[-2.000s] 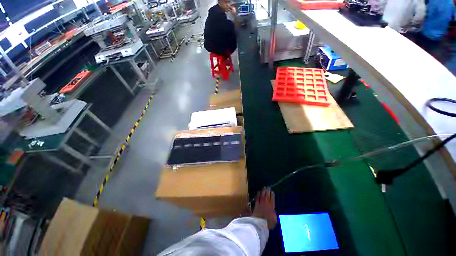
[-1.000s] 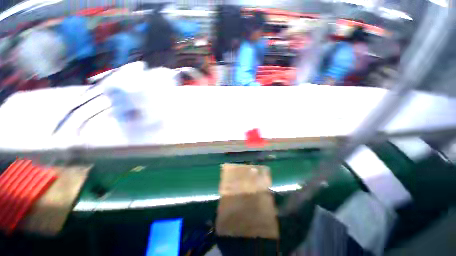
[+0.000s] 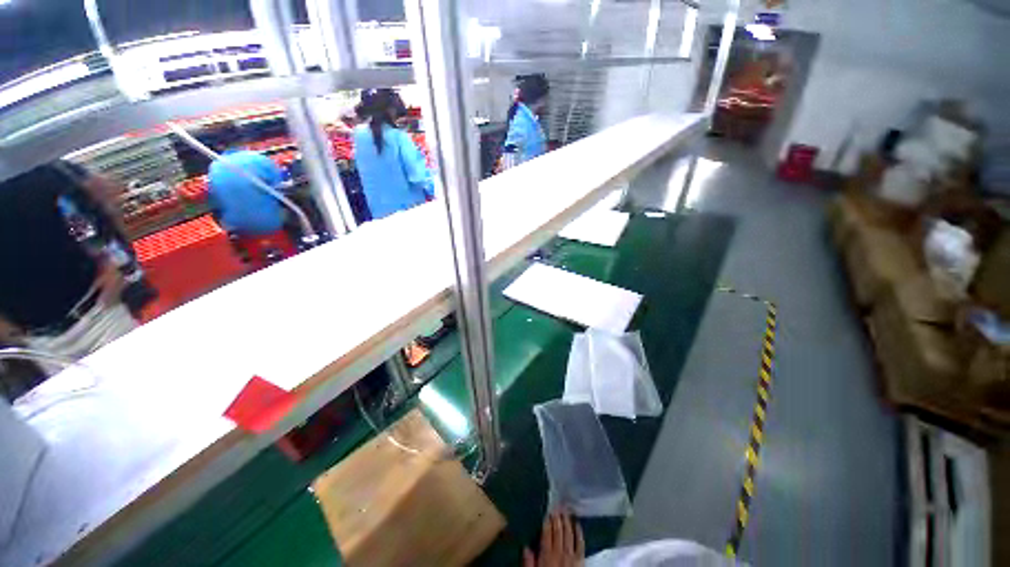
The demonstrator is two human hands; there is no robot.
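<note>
My hand shows at the bottom edge, partly cut off, with a white sleeve coming in from the right; it looks like my right hand. It lies flat at the near end of a translucent plastic bag on the green bench mat. The fingers are slightly apart and hold nothing that I can see. A whiter bag lies just beyond. The tan wooden board lies to the left of the hand. My left hand is out of the picture. The lit display panel is not in view.
A metal post rises beside the white shelf, which carries a red tag. White sheets lie farther along the bench. Persons in blue work beyond the shelf. Brown boxes stand across the aisle at right.
The view has swung right, from the aisle and lit panel to the bench's other end. The left hand has left the picture; a hand now shows by the plastic bag.
</note>
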